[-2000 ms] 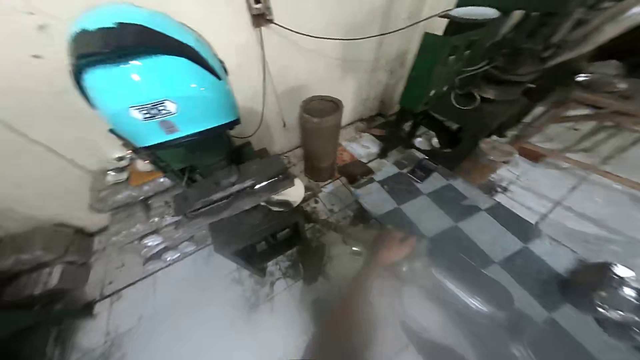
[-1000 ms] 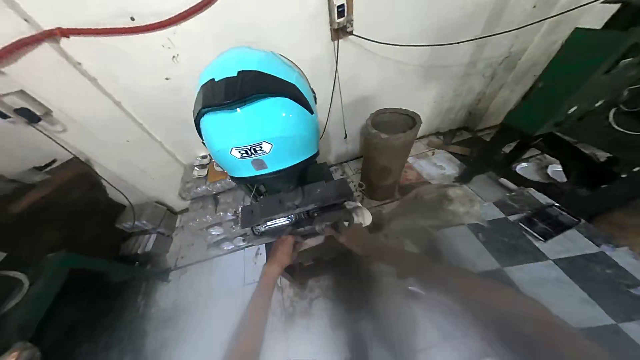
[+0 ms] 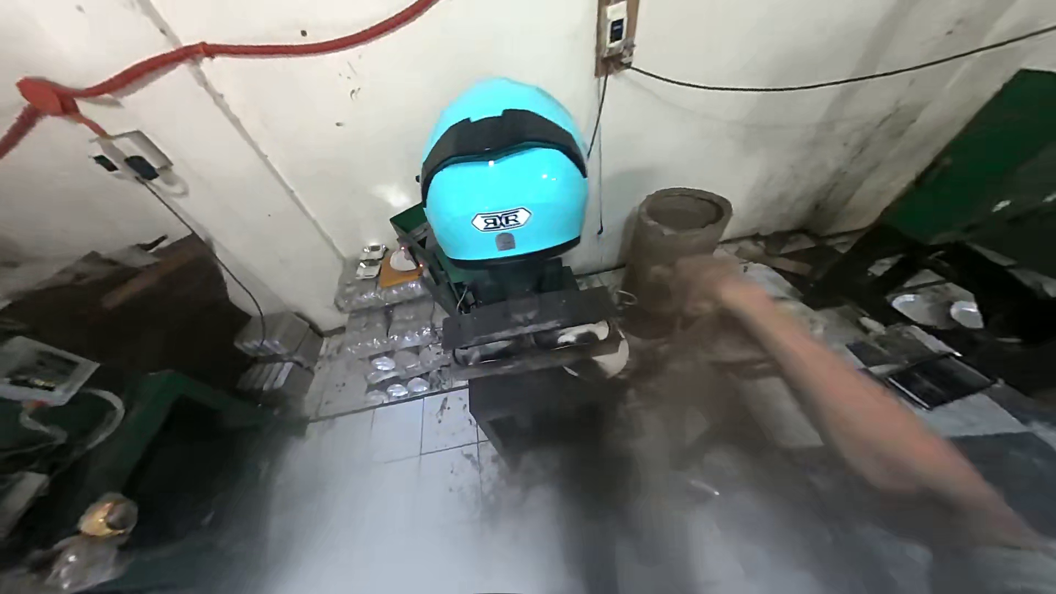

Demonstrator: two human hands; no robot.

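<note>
My right hand [image 3: 697,285] is raised on the right, in front of a tall grey-brown cylinder [image 3: 672,223] with an open top. It is blurred, so its fingers and anything in them cannot be made out. My left hand does not show. To the left of the right hand, a turquoise helmet [image 3: 507,186] with a black band rests on a dark machine. Just below the helmet lies a dark flat bar [image 3: 528,318] across the machine, and a pale round disc [image 3: 610,359] shows at its right end. A dark block-like base [image 3: 544,404] stands under the bar.
Plastic-wrapped packs of shiny round parts [image 3: 396,363] lie on the floor at the left of the machine. Stacked grey blocks [image 3: 280,342] stand by the wall. Green machine frames [image 3: 177,404] are at the lower left and upper right. A black flat item [image 3: 936,379] lies at right.
Both hands were at the bar below the helmet a second ago. My right hand has moved up and right to the cylinder, and my left hand has left the view.
</note>
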